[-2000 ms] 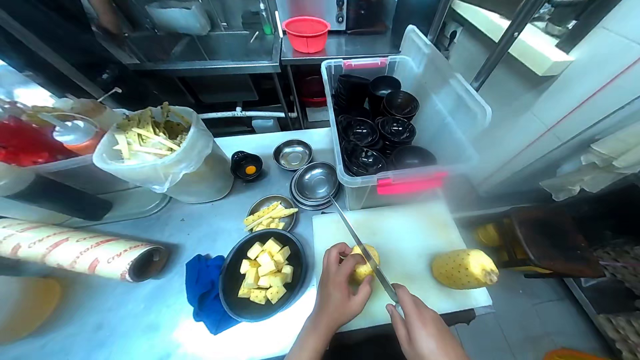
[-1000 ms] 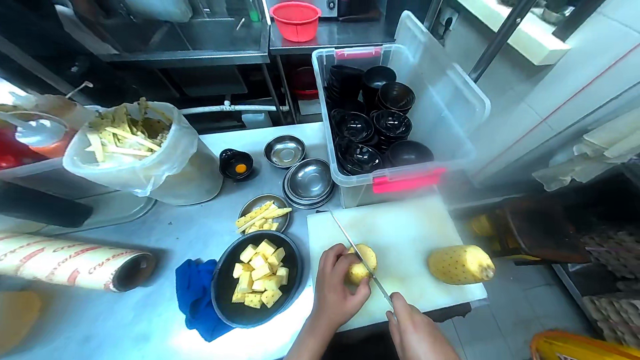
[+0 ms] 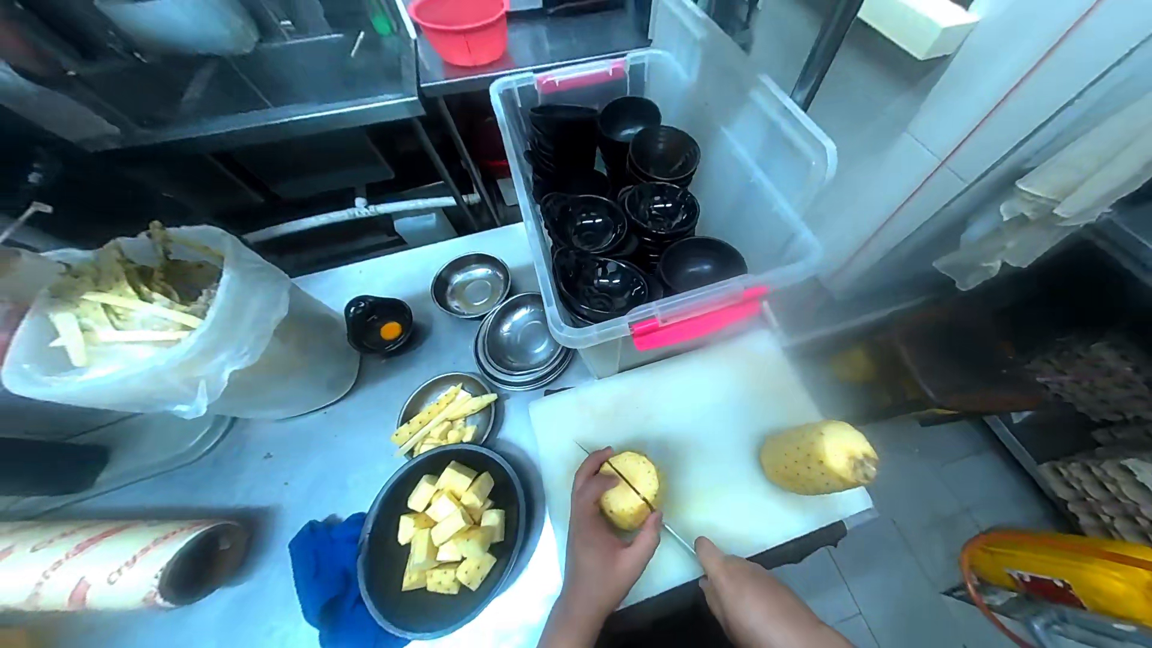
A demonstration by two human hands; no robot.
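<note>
My left hand [image 3: 605,540] grips a peeled pineapple piece [image 3: 631,489] on the white cutting board [image 3: 711,405], thumb and fingers on either side of it. My right hand [image 3: 751,589] holds the handle of a knife [image 3: 677,538], whose blade lies in a cut across the top of the piece. A larger peeled pineapple [image 3: 817,457] lies on its side at the board's right. Left of the board, a dark bowl [image 3: 373,549] holds pineapple chunks [image 3: 450,522]. Behind it, a metal bowl [image 3: 490,416] holds pineapple strips [image 3: 441,418].
A clear plastic bin [image 3: 585,335] with stacked black bowls [image 3: 661,207] stands behind the board. Steel bowls [image 3: 522,333] and a small black dish [image 3: 378,324] sit beside it. At left are a lined bucket of peelings [image 3: 297,351], a large roll [image 3: 108,562] and a blue cloth [image 3: 328,576].
The knife blade has gone from slanting over the pineapple piece to sitting in a cut in it. A yellow object has come into view at the lower right as the view shifted.
</note>
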